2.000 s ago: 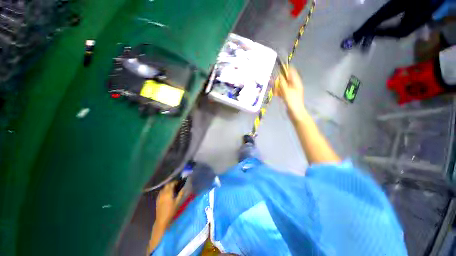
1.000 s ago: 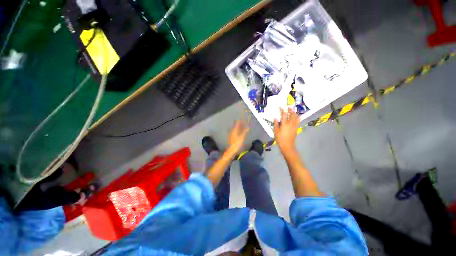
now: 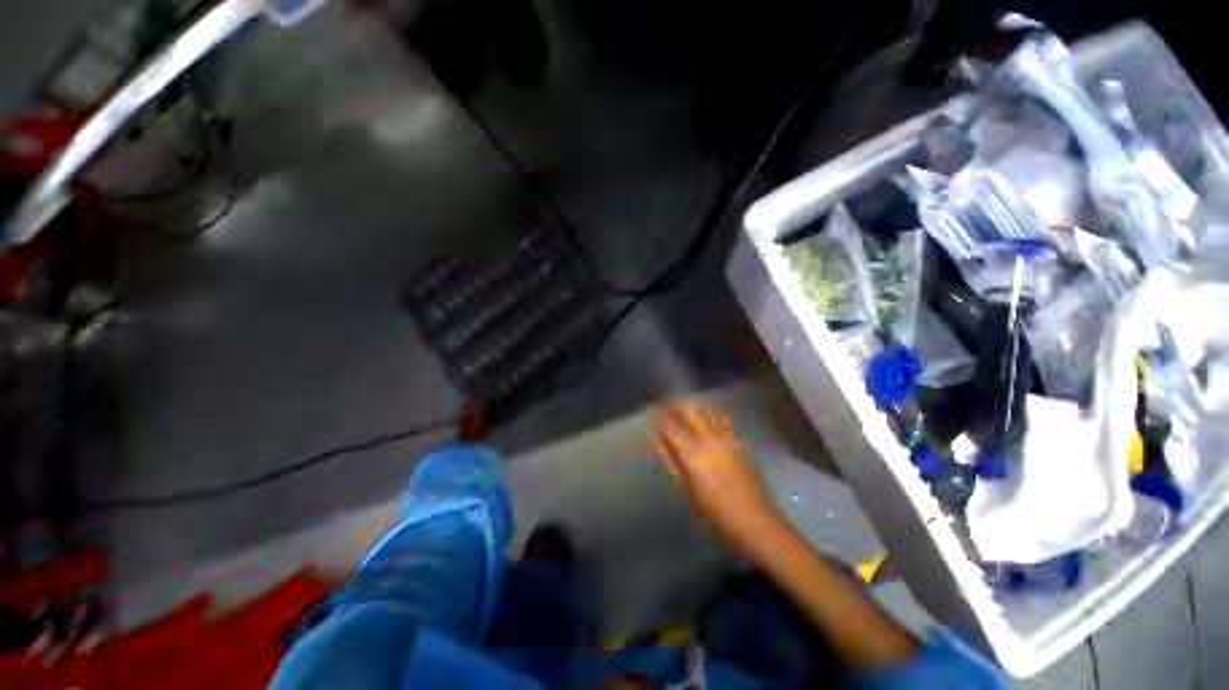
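A dark tray with rows of pockets [image 3: 510, 324] lies low under the bench, left of centre. My left hand [image 3: 470, 422] shows only as a small, dark patch at the tray's lower edge, beyond the blue sleeve; its fingers and any grip are hidden. My right hand [image 3: 704, 458] is blurred, right of the tray and apart from it, with fingers extended and nothing seen in it. The white scrap box [image 3: 863, 438] stands at the right, filled with crumpled clear plastic, white wipes and blue-ended pieces.
Dark cables [image 3: 674, 263] run across the floor around the tray. Red stools [image 3: 202, 627] are at the lower left. A pale curved bar [image 3: 135, 101] crosses the upper left. My shoe [image 3: 549, 543] is below the tray. Yellow floor marking [image 3: 872, 566] shows beside the box.
The view has dropped under the bench; tray and box look nearer. My right hand has left the box's near edge. My left hand has reached the tray's lower edge.
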